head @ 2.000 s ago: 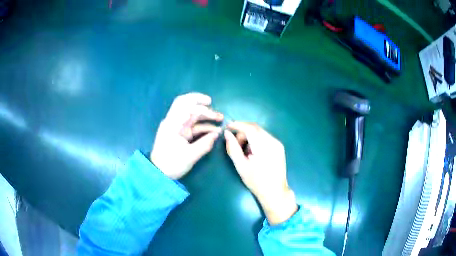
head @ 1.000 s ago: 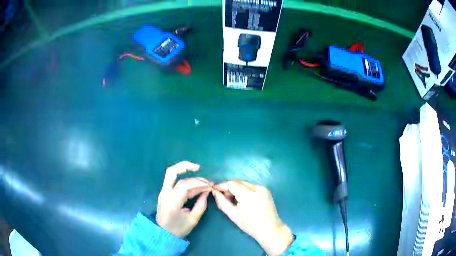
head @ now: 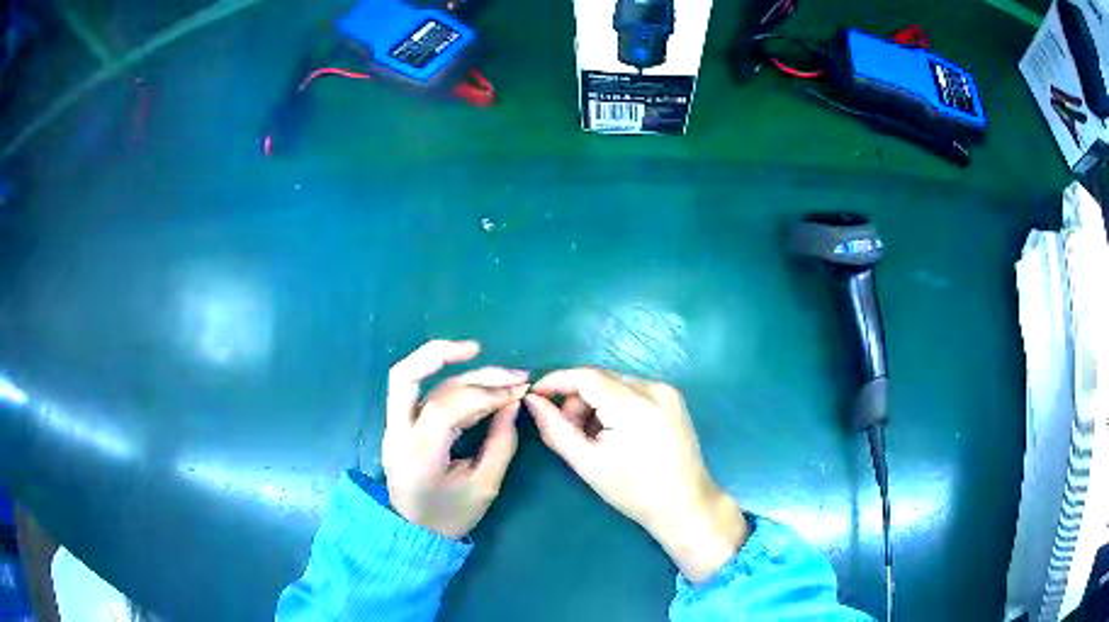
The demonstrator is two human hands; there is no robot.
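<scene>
My left hand (head: 448, 444) and my right hand (head: 639, 456) are bare and meet at the fingertips over the green bench (head: 304, 267). Thumb and forefinger of each hand are pinched together on a tiny item, perhaps a small sticker or seal. The fingertips hide nearly all of it, so its shape cannot be told. The other fingers of my left hand are partly raised, and those of my right hand are curled.
A black barcode scanner (head: 865, 322) lies right, its cable running down. Beyond are a retail carton (head: 641, 61), a blue battery tester (head: 407, 43) with leads, another tester (head: 912, 83) and a second carton (head: 1070, 85). Flat cartons (head: 1056, 401) are stacked at the right edge.
The view has shifted, so the testers, carton and scanner show higher than one second ago. My hands stay pinched together fingertip to fingertip. The pale speck seen between them two seconds ago is now hidden.
</scene>
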